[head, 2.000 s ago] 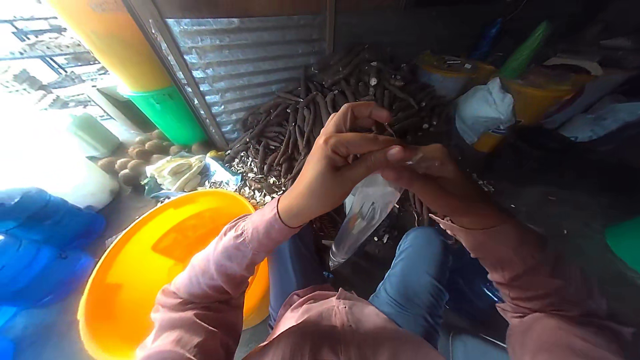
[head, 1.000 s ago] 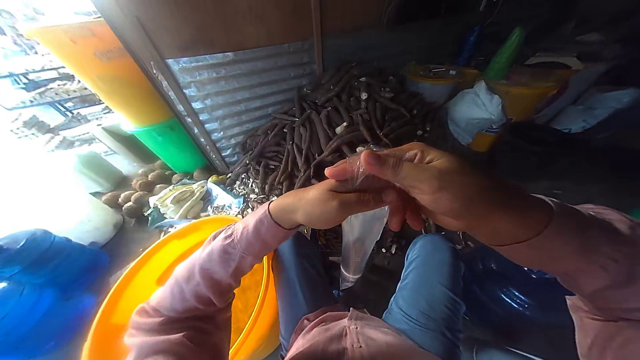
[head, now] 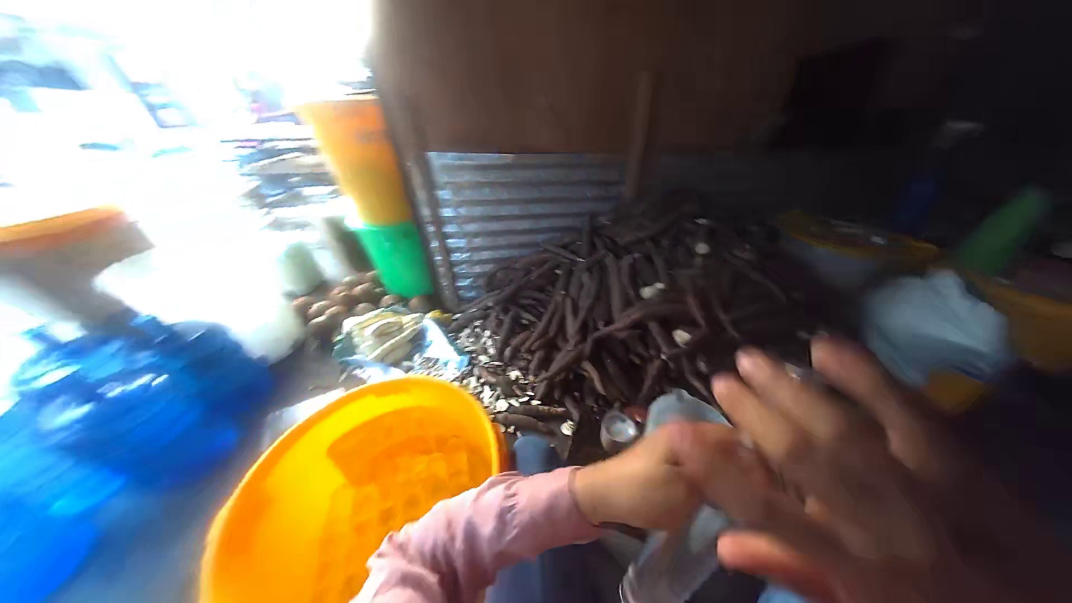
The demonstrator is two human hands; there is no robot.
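My left hand [head: 670,473], in a pink sleeve, is closed around a clear plastic bag [head: 682,536], which hangs below it over my lap and bulges above it. My right hand [head: 825,469] is blurred by motion, with its fingers spread, and overlaps the left hand's fingers. Nothing shows between the right fingers. A large yellow plastic basin [head: 276,469] stands to the left of my left forearm. Beyond the hands lies a heap of long brown cassava-like roots [head: 603,310], with pale chips at its left edge.
Blue plastic water jugs [head: 134,394] stand at the left. A green bucket [head: 398,258] and round brown things [head: 352,295] are near a corrugated metal sheet [head: 528,197]. A white plastic bag [head: 934,327] and yellow-rimmed tubs are at the right. A small metal cup [head: 618,429] is near my left hand.
My fingers were together above the hanging bag; now my left hand grips it lower in view and the right hand's fingers are spread. The view has swung noticeably.
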